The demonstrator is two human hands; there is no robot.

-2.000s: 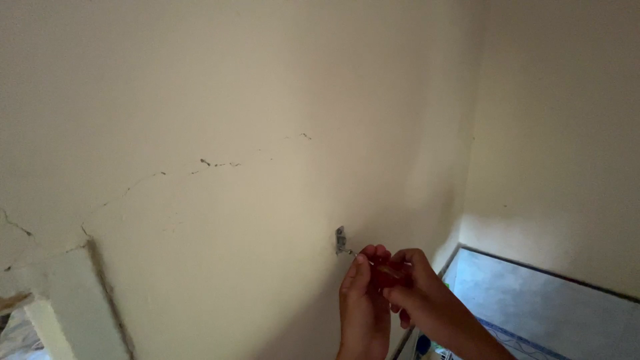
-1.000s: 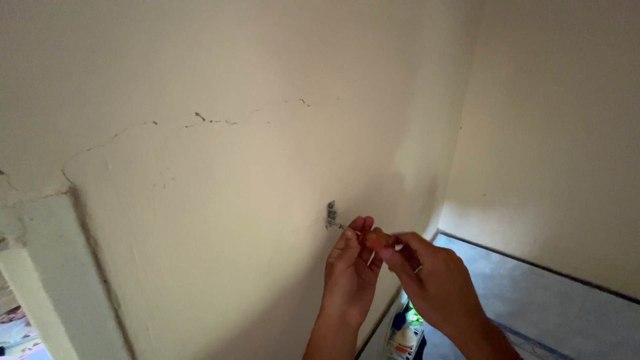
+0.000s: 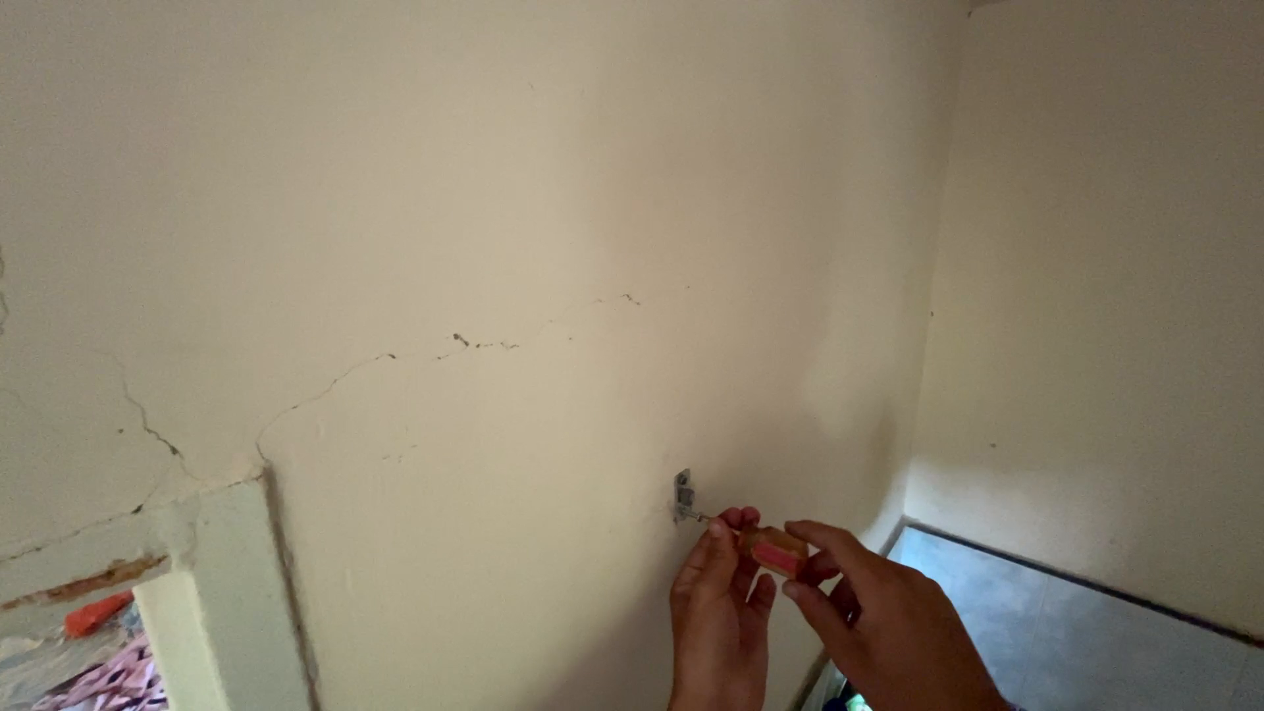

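A small metal bracket point(image 3: 683, 496) is fixed to the painted wall, right of centre and low in the view. Against its lower part sits the tip end of a screwdriver point(image 3: 778, 553) with a translucent orange-red handle. My left hand point(image 3: 721, 602) pinches the screwdriver's shaft close to the bracket, and its fingertips hide part of the shaft. From the right, my right hand point(image 3: 879, 617) holds the back end of the handle between thumb and fingers. Whether the tip sits in a screw head cannot be made out.
Thin cracks point(image 3: 460, 340) run across the wall to a door or window frame point(image 3: 232, 583) at lower left. Beyond its opening lie pink cloth point(image 3: 118, 679) and an orange-red object point(image 3: 97, 614). Bluish wall tiles point(image 3: 1076, 622) with a dark top edge line the corner at lower right.
The view has shifted somewhat. Both hands remain at the bracket with the screwdriver; the fingers of my right hand have changed their hold, and more of the handle shows than two seconds ago.
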